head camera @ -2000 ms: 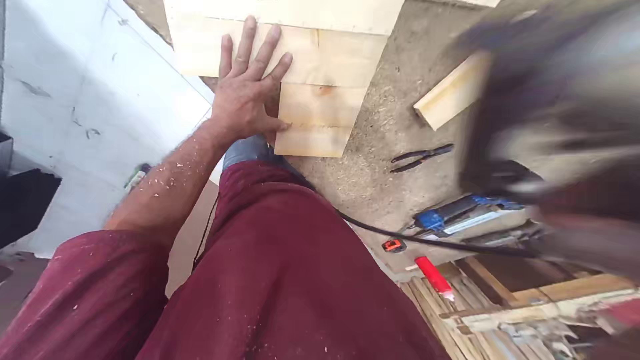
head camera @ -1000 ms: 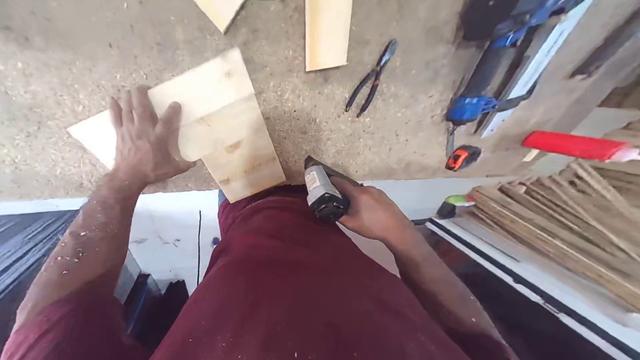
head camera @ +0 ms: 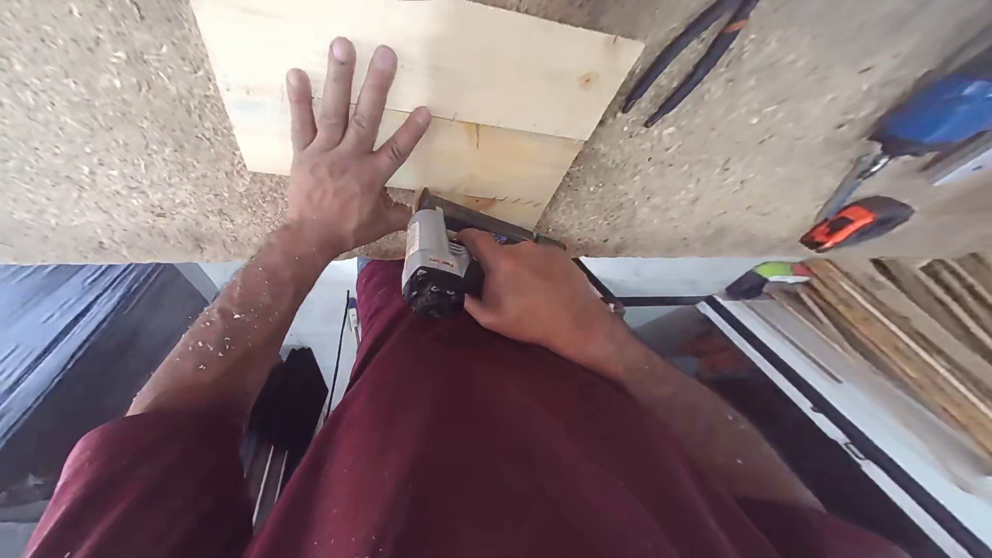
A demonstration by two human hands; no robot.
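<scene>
My left hand (head camera: 341,167) lies spread on thin pale wooden boards (head camera: 504,70), its fingers apart and pressed flat on them; the thumb reaches down near the tool's nose. The boards lie edge to edge on the dusty worktop. My right hand (head camera: 535,291) is closed around a pneumatic stapler or nailer (head camera: 434,263) with a grey body and black cap. Its nose is at the lower edge of the boards, close to my left thumb. The tool's long dark magazine runs to the right, over the lower board. My right fingers are partly hidden behind the tool.
Pliers with dark handles (head camera: 690,58) lie right of the boards. Farther right are an orange and black tape measure (head camera: 856,223) and a blue tool (head camera: 942,112). Stacked wooden strips (head camera: 914,341) stand at the lower right. Sawdust covers the particleboard worktop (head camera: 101,139), whose front edge is near my body.
The stapler or nailer in my right hand has come up to the boards' lower edge. The boards have turned, and my left hand has moved along with them. The view has shifted too.
</scene>
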